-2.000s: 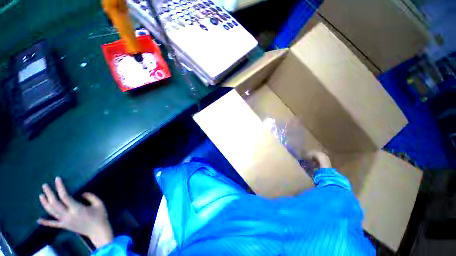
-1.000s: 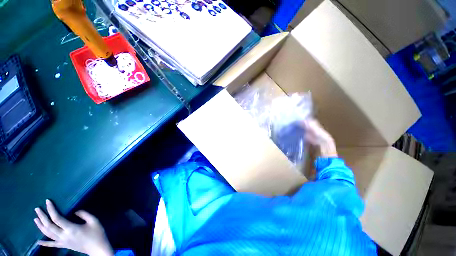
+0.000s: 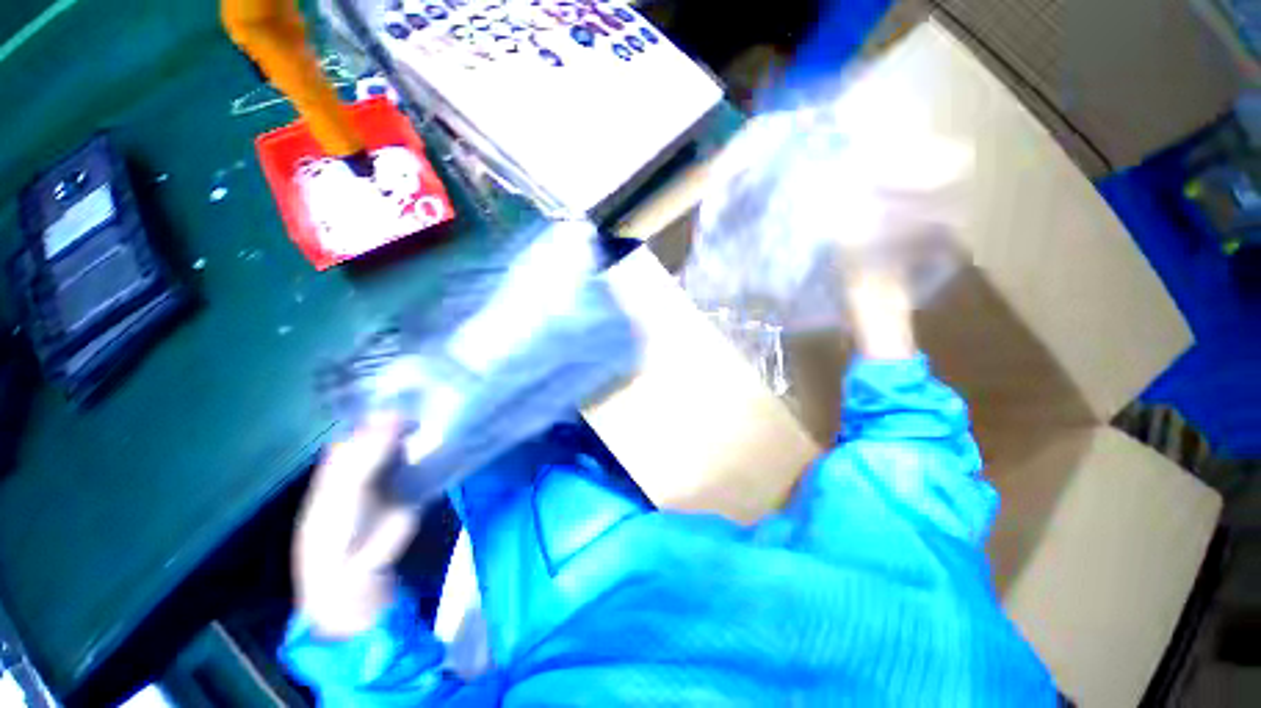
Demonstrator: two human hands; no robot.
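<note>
My left hand [image 3: 353,505] holds the near end of a dark housing wrapped in a shiny clear bag [image 3: 519,362], blurred, over the bench edge and the carton's left flap. My right hand [image 3: 885,256] is blurred above the open cardboard carton [image 3: 1051,228] and is at a crinkled clear plastic bag [image 3: 774,208]. Its fingers are hidden by blur and plastic. More clear plastic shows inside the carton.
Black stacked housings [image 3: 100,270] lie at the left on the green bench mat [image 3: 235,332]. An orange screwdriver [image 3: 291,69] hangs over a red tray [image 3: 325,249] of small white pieces. Round-parts sheets [image 3: 581,125] lie at the bench's right edge, beside the carton.
My left hand has moved from the bench edge up and right and now holds a bagged housing. My right hand has lifted up out of the carton with clear plastic.
</note>
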